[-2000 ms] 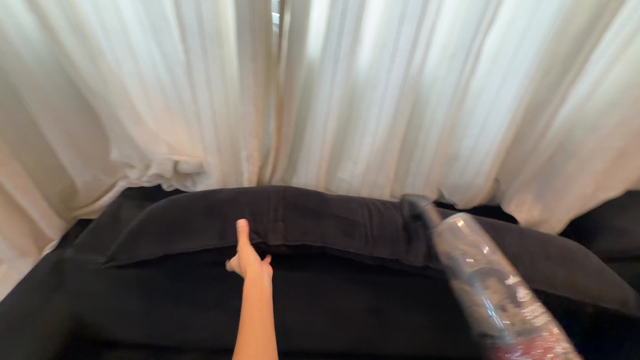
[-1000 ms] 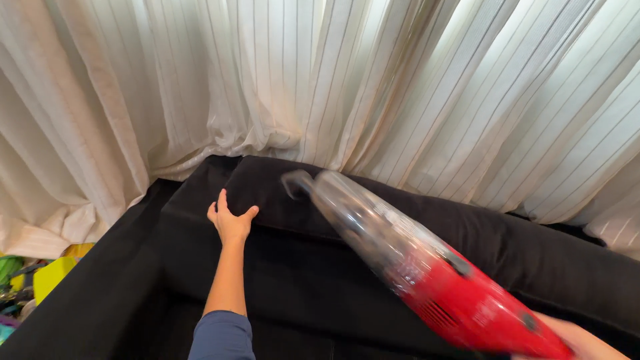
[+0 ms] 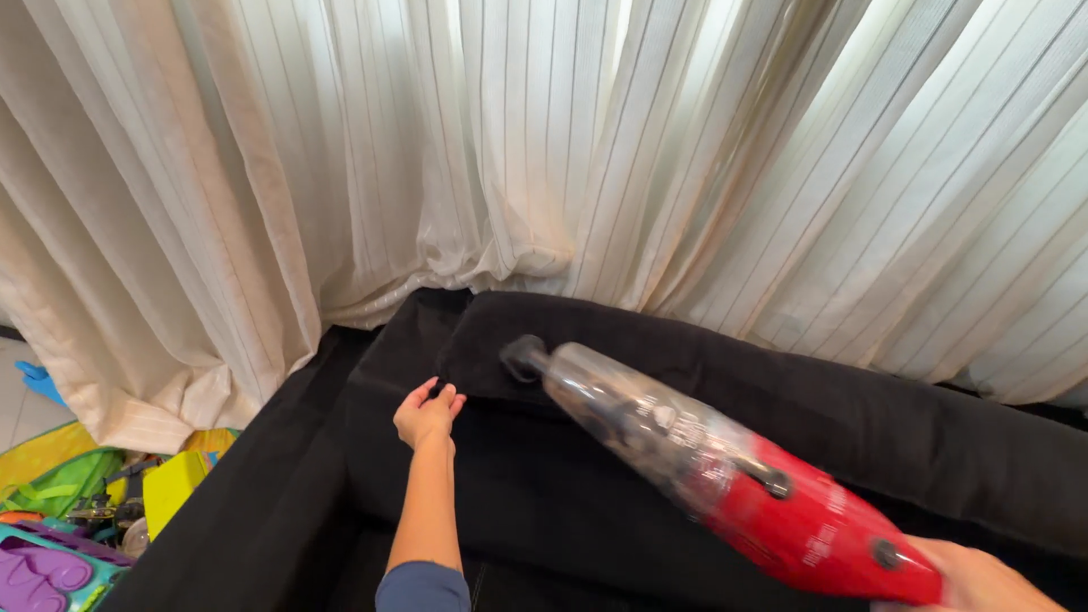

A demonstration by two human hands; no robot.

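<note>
My right hand (image 3: 977, 574), at the lower right, grips the rear end of a red handheld vacuum cleaner (image 3: 816, 531) with a clear dust chamber. Its dark nozzle (image 3: 525, 359) is over the face of a long black back cushion (image 3: 765, 382) near its left end; whether they touch is hard to tell. Left of the nozzle, my left hand (image 3: 429, 412) pinches the lower left corner of this cushion between thumb and fingers. The vacuum is slightly blurred.
Striped white curtains (image 3: 544, 127) hang behind the black sofa (image 3: 297, 442). Beyond the sofa's left arm, colourful toys and a yellow box (image 3: 172, 489) lie at the lower left, with a blue object (image 3: 40, 382) on the tiled floor.
My left hand, spread against the cushion a second ago, has closed on its corner. The vacuum, blurred at the right two seconds ago, is now near the cushion's left end. The view has shifted left.
</note>
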